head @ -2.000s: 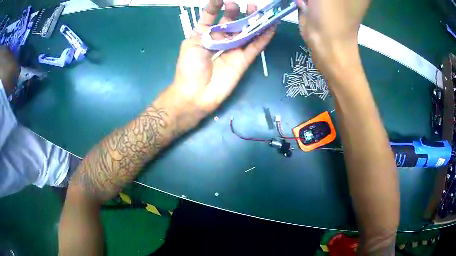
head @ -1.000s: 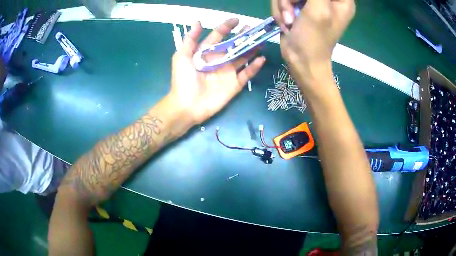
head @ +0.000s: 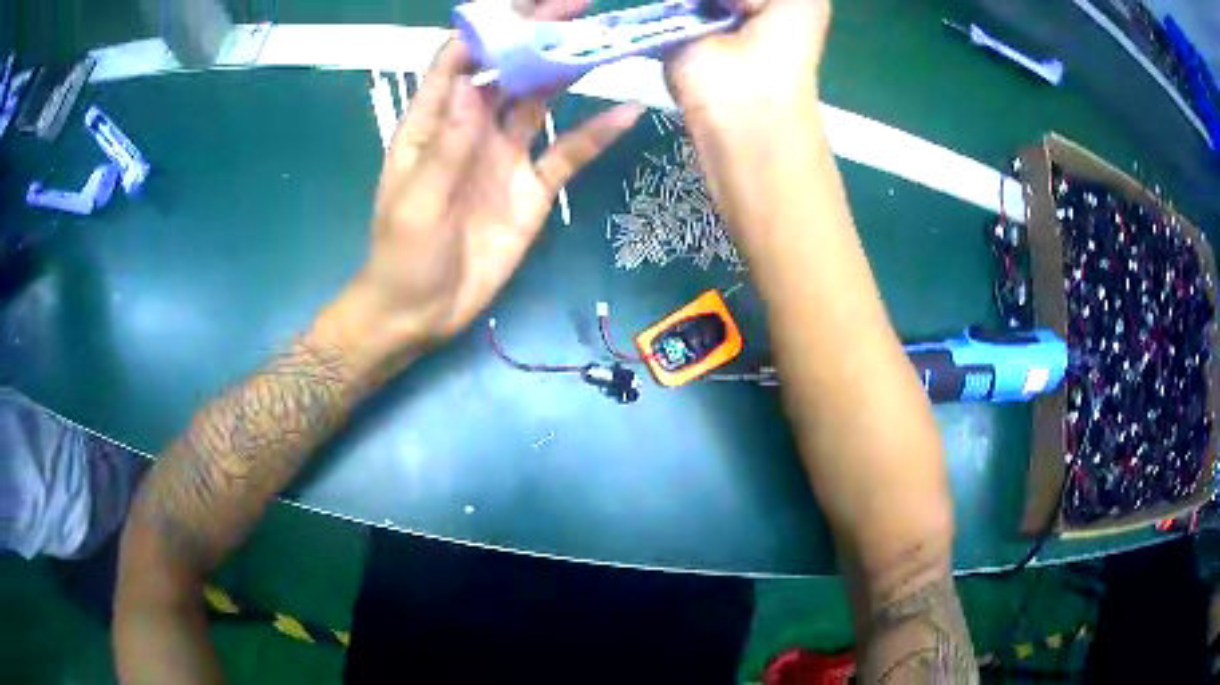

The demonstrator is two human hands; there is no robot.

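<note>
A long pale blue-white plastic housing shell (head: 589,40) is held up at the top of the view, over the bench's far edge. My left hand (head: 462,201) is under and behind its left end, with the fingers partly hidden by it. My right hand (head: 756,54) grips its right end; its fingertips are cut off by the top edge. On the bench below lie an orange holder (head: 723,368) with a dark centre, a small black wired module (head: 613,381) beside it, and a blue electric screwdriver (head: 997,365), partly behind my right forearm.
A pile of small silvery pins (head: 662,214) lies mid-bench. A cardboard box (head: 1050,268) packed with black modules stands at right. Two pale housing pieces (head: 118,150) lie at left, white strips (head: 388,110) near the far edge. A person's sleeve (head: 47,482) shows at lower left.
The view has shifted, so the bench things appear further left and the box shows more fully. The shell has turned and risen towards the top edge, with both hands still at it.
</note>
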